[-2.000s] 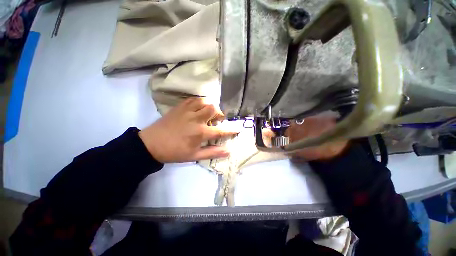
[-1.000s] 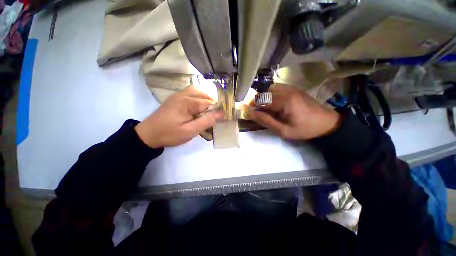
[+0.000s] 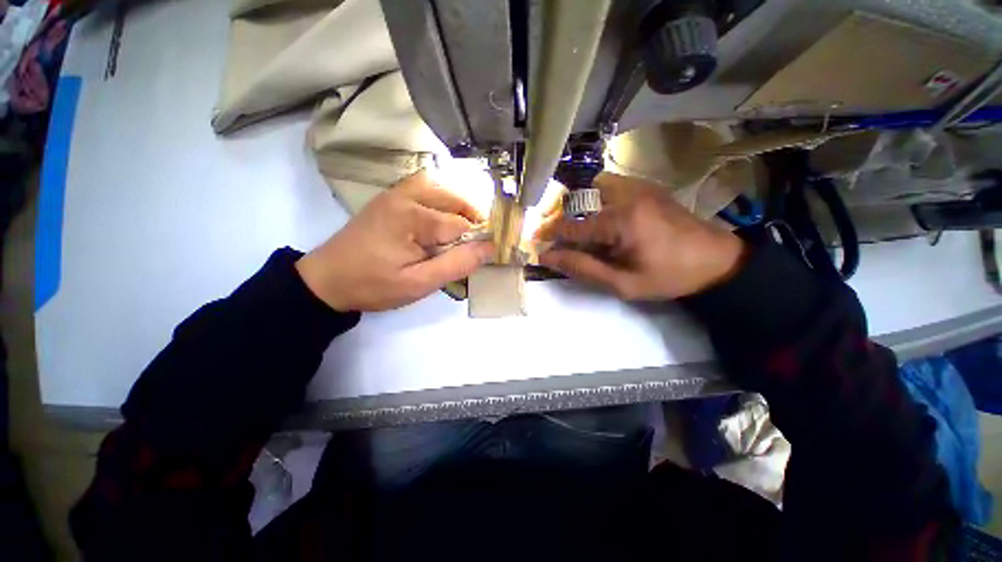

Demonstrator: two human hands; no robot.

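Observation:
The beige garment [image 3: 368, 126] lies bunched left of and behind the needle area. A flat beige fabric strip [image 3: 497, 292] points toward me below the bright lamp glow. My left hand [image 3: 401, 244] pinches the garment's edge just left of the strip. My right hand [image 3: 648, 244] pinches the garment's edge just right of the strip, partly behind the ridged metal knob [image 3: 582, 202]. The grey sewing machine head [image 3: 461, 77] is above my fingers. The needle tip is lost in the glare.
Black scissors handles [image 3: 826, 220] lie right of my right hand. Blue tape [image 3: 57, 192] is on the white table [image 3: 198, 242] at far left. The table's front edge [image 3: 516, 400] carries a ruler marking. Blue cloth [image 3: 947, 423] hangs at lower right, and piled cloth [image 3: 42, 66] is at upper left.
The two loose tails seen earlier near my left fingers no longer show; the flat strip shows instead. My right hand has come out from behind the machine's loop. The view has shifted closer under the head.

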